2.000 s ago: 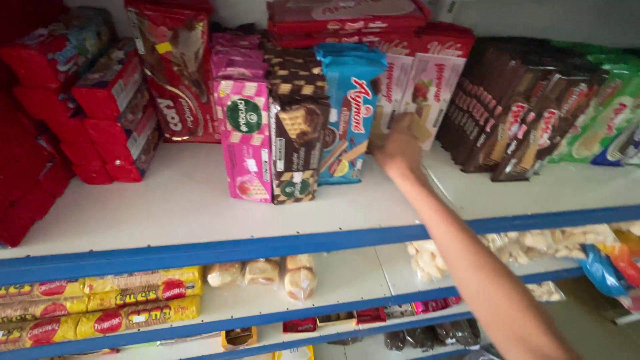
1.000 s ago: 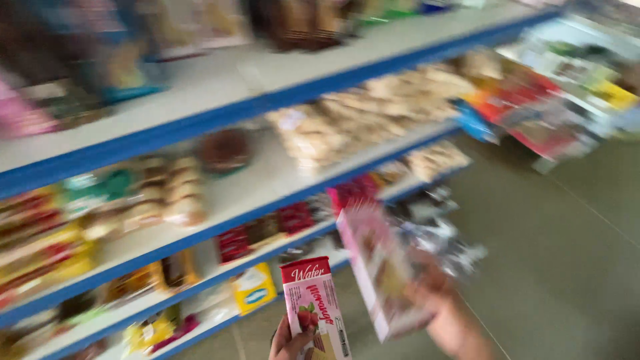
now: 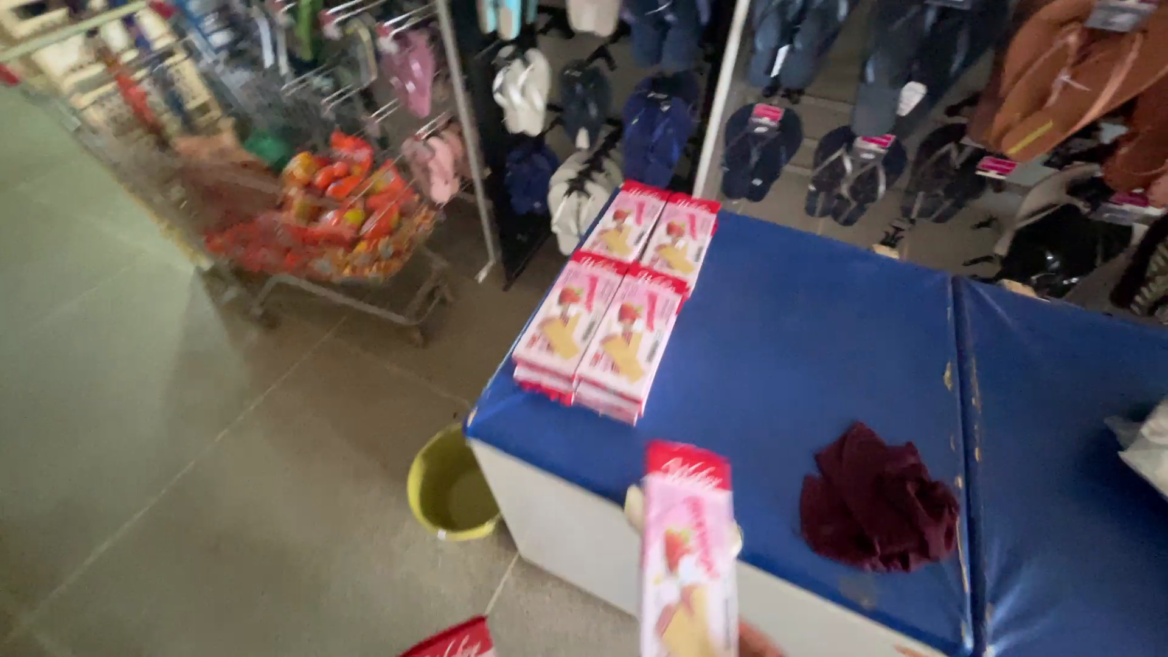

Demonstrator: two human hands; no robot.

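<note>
A pink and white strawberry wafer pack (image 3: 689,557) with a red top stands upright at the lower middle. My right hand (image 3: 756,641) holds it from behind; only fingertips at its sides and a bit of skin below show. Another red-topped wafer pack (image 3: 456,641) pokes in at the bottom edge, and my left hand is out of view. Beyond them, stacks of the same packs (image 3: 630,342) lie in two columns, two rows deep, at the left end of a blue padded top (image 3: 803,356). On its right part is a crumpled maroon cloth (image 3: 878,500).
A yellow-green bucket (image 3: 452,484) stands on the floor beside the counter's left corner. A wire shopping cart (image 3: 319,228) with orange-red packets is at the upper left. Racks of flip-flops (image 3: 762,151) line the back. A whitish plastic item (image 3: 1148,447) lies at the right edge.
The view has swung from the snack shelves to the blue counter. At first a hand reached to the wafer packs on the shelf; one second ago both hands held packs. The left hand has left the view.
</note>
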